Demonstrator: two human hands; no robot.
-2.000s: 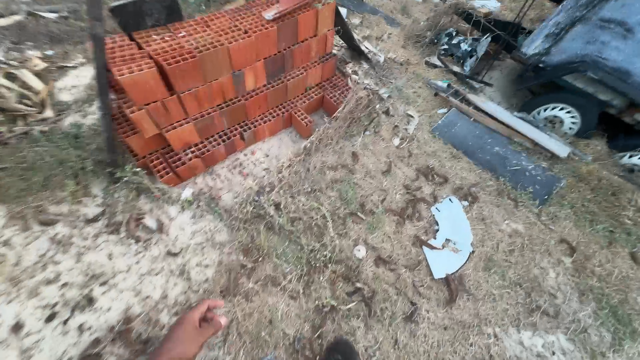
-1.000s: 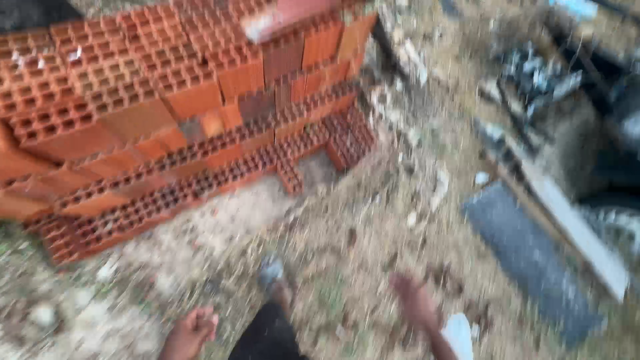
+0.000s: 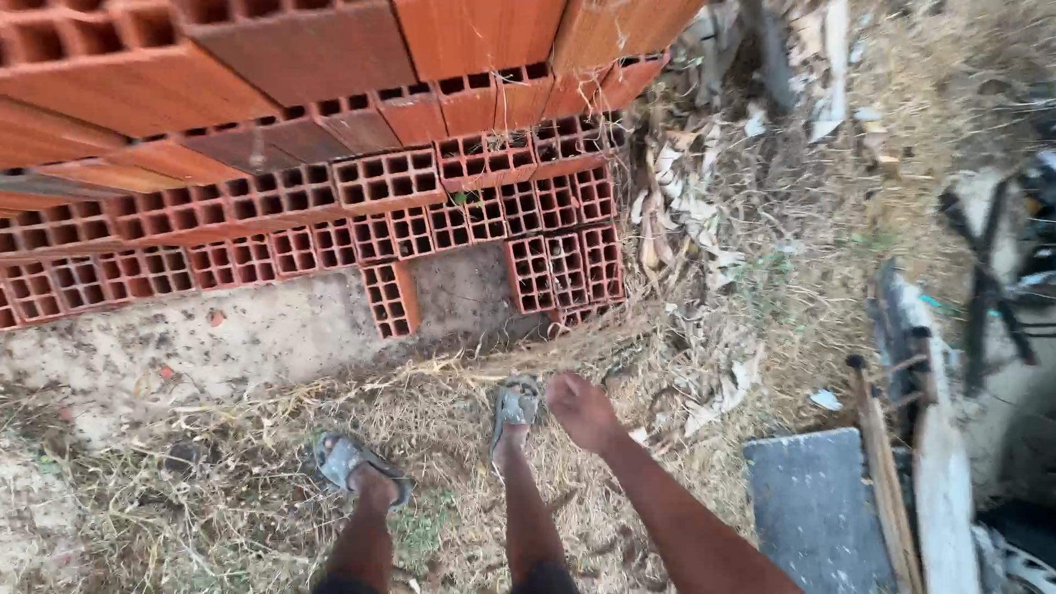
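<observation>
A stack of orange hollow clay bricks (image 3: 330, 74) fills the upper left, its lower rows showing their open cells. One hollow brick (image 3: 389, 299) juts out from the bottom row, left of a small group of upright bricks (image 3: 568, 272). My right hand (image 3: 582, 411) hangs over the dry grass, just below that group and beside my sandaled foot (image 3: 516, 404). It is blurred, touches no brick, and no object shows in it; its fingers cannot be made out clearly. My left hand is out of view.
My other sandaled foot (image 3: 351, 466) stands on dry grass at the left. A dark flat panel (image 3: 817, 511) and weathered wooden boards (image 3: 940, 478) lie at the lower right. Dry leaves (image 3: 660, 214) and thin debris lie beside the stack's right end.
The view has come much closer to the brick stack. My left hand, seen in both earlier frames, has left the view. My right hand, absent two seconds ago, is now near the stack's bottom row.
</observation>
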